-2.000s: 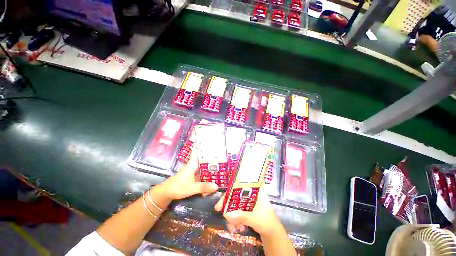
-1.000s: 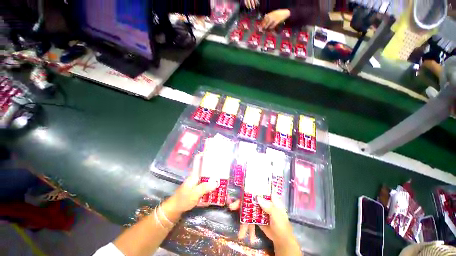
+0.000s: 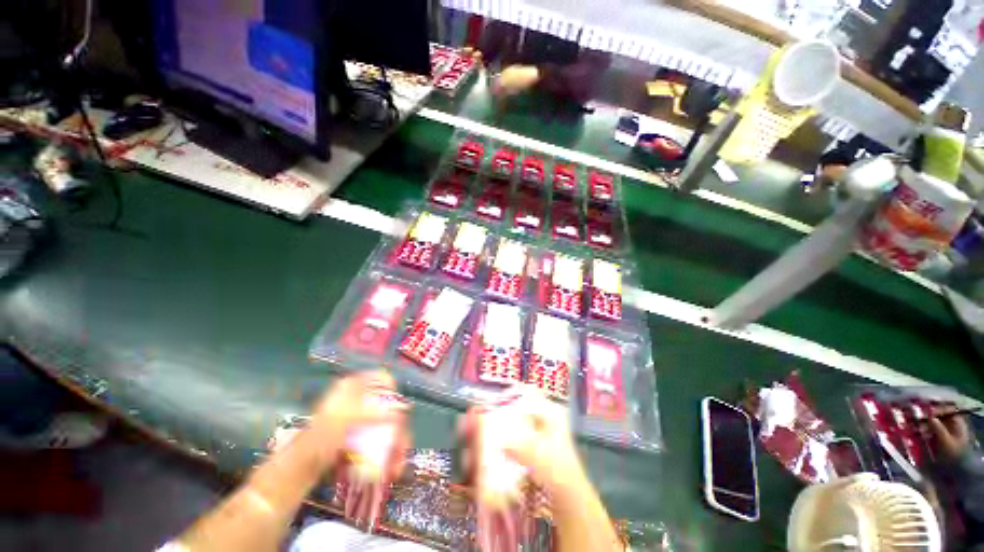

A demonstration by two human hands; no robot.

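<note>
A clear blister tray (image 3: 645, 423) lies in front of me with red keypad phones in two rows. Most are face up, like the phone (image 3: 501, 343) in the near row; the near row's two end phones are back up, like the one at the left (image 3: 374, 317). One near-row phone (image 3: 436, 327) lies tilted. My left hand (image 3: 361, 415) and my right hand (image 3: 520, 431) are at the bench's near edge, short of the tray. Both are motion-blurred, each around a blurred red and white phone; which side faces up cannot be told.
A second tray of red phones (image 3: 529, 189) lies just beyond. A smartphone (image 3: 730, 457), crumpled wrapper (image 3: 791, 428), cream fan (image 3: 865, 520) and another tray (image 3: 890, 424) with a person's hand (image 3: 952, 435) are right. A monitor (image 3: 243, 65) stands upper left, a metal post (image 3: 793, 257) upper right.
Both hands have drawn back from over the tray to the bench's near edge with the phones. A filled tray now lies directly beyond the near tray. The view has shifted.
</note>
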